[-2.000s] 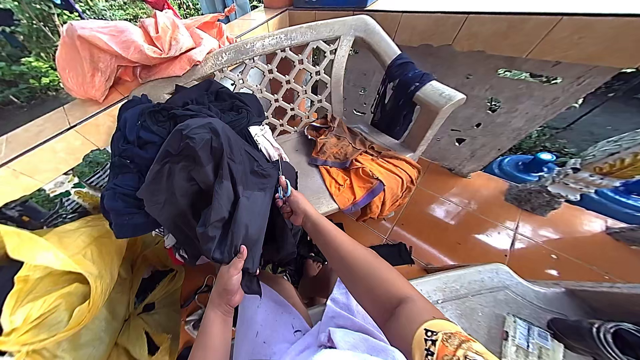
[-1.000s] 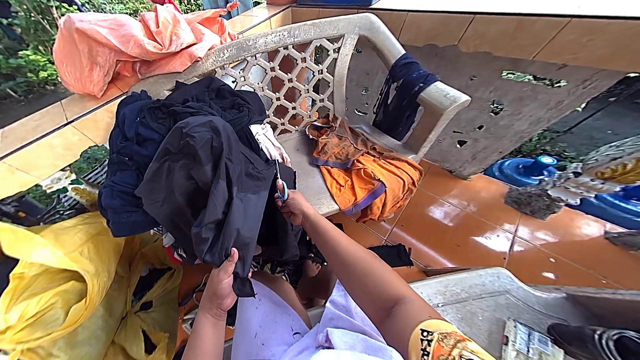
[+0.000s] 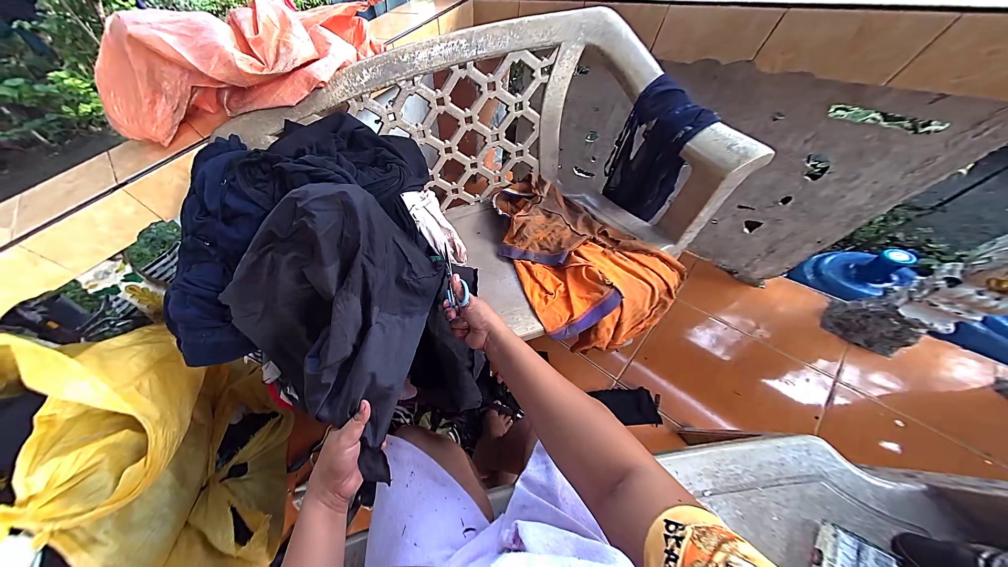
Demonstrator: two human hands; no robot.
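Note:
A pair of scissors (image 3: 457, 290) with light blue handles is held in my right hand (image 3: 471, 316), the blades pointing up and away along the right edge of a black cloth (image 3: 331, 291). My left hand (image 3: 342, 457) grips the near lower end of that cloth between thumb and fingers. The cloth lies over a pile of dark navy and black clothes (image 3: 213, 244) on a worn plastic bench (image 3: 480, 228). A white cloth (image 3: 431, 220) pokes out beside the blades. Right of the pile lies an orange garment (image 3: 606, 283) with purple trim.
A yellow sack (image 3: 102, 409) stands at the left. A salmon-coloured sack (image 3: 228, 63) hangs behind the bench back. Navy cloth (image 3: 657, 142) drapes over the armrest. Blue water jugs (image 3: 858, 272) stand at the right. A black scrap (image 3: 628, 405) lies on the orange tiles. Another plastic seat (image 3: 756, 480) is near me.
The scissors' handles, spread apart one second ago, now look closer together. Both hands remain at the black cloth, in nearly the same places.

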